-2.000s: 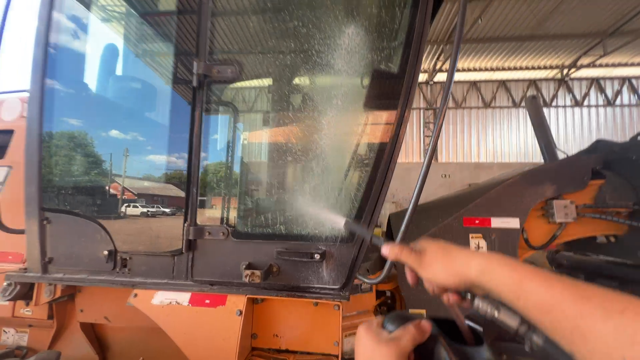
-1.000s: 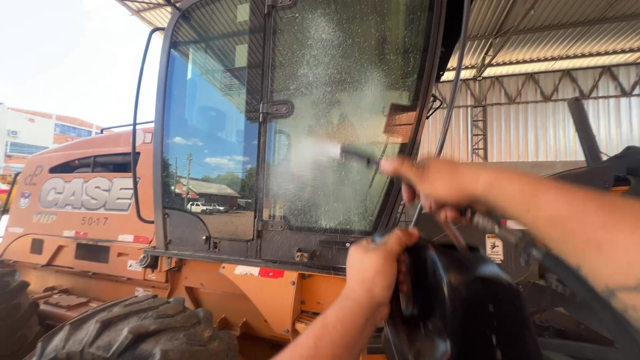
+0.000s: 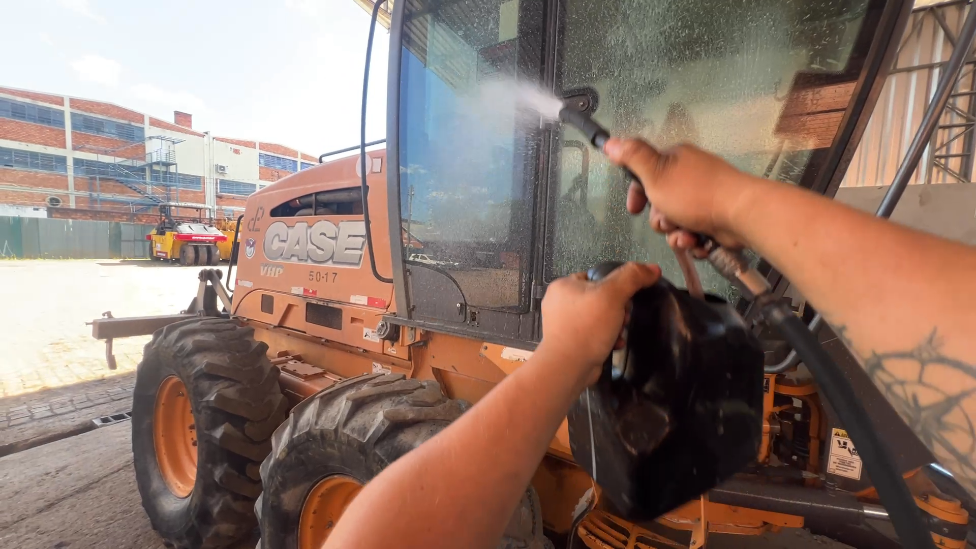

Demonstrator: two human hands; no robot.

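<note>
My right hand point(image 3: 679, 191) grips a black spray gun point(image 3: 585, 126), whose nozzle sends a white mist point(image 3: 526, 97) up and left onto the cab's side glass point(image 3: 469, 168). A black hose point(image 3: 839, 404) runs from the gun's metal fitting down to the lower right. My left hand point(image 3: 591, 316) is closed around the handle of a black plastic jerrycan point(image 3: 679, 404), held up below the gun. A thin tube joins the area of the gun and the can. The cab's door glass point(image 3: 686, 84) behind the gun is wet with streaks and drops. The cab belongs to an orange Case motor grader point(image 3: 320, 206).
Two large tyres point(image 3: 206, 427) stand at the lower left, near a drain in the paving. A mirror bar point(image 3: 369, 152) curves beside the cab. Farther off are a yellow road roller point(image 3: 189, 236), a green fence point(image 3: 72, 238) and a brick building point(image 3: 99, 145). A metal-clad wall point(image 3: 884, 130) rises at the right.
The spray has moved left from the door glass to the neighbouring pane. My left hand and the black can show more fully. The view has swung left, bringing in the wheels and yard.
</note>
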